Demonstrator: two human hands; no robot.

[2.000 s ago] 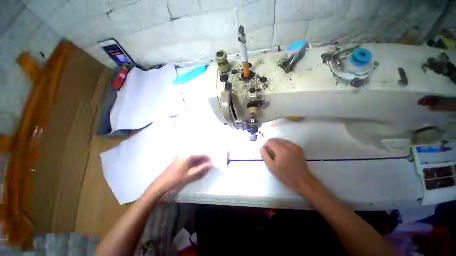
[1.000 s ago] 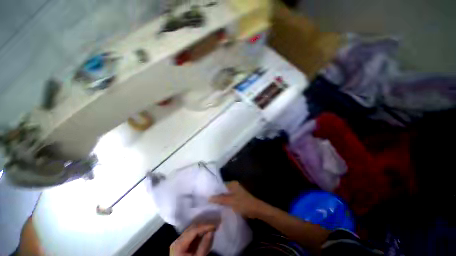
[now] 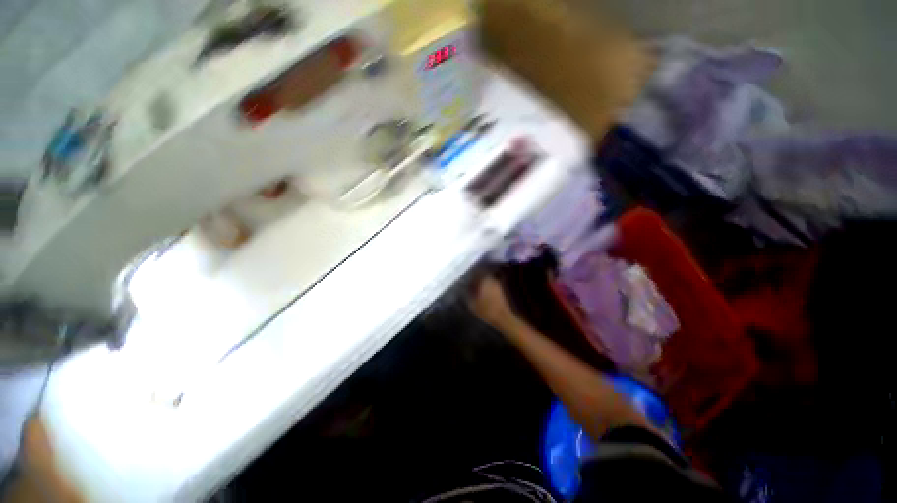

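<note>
My right hand [image 3: 489, 301] is small and blurred, below the front edge of the white table [image 3: 344, 324], near the table's right end. Whether it holds anything cannot be told. My left hand is not in view. Lilac fabric pieces [image 3: 610, 307] lie crumpled in a red plastic basket [image 3: 688, 295] to the right of my hand. The off-white sewing machine [image 3: 167, 187] crosses the upper left; its needle area is blurred and washed out by the lamp.
A control panel with red digits [image 3: 441, 57] and a small parts tray [image 3: 504, 177] are at the machine's right end. A blue round object [image 3: 563, 447] is partly behind my forearm. More lilac fabric [image 3: 733, 128] lies at the upper right, beside cardboard [image 3: 570, 59]. A brown shape shows at the lower left.
The view has swung right from the needle area toward the basket. The pale fabric both hands touched at the table edge is out of view. My left hand has left the picture; my right has moved toward the basket.
</note>
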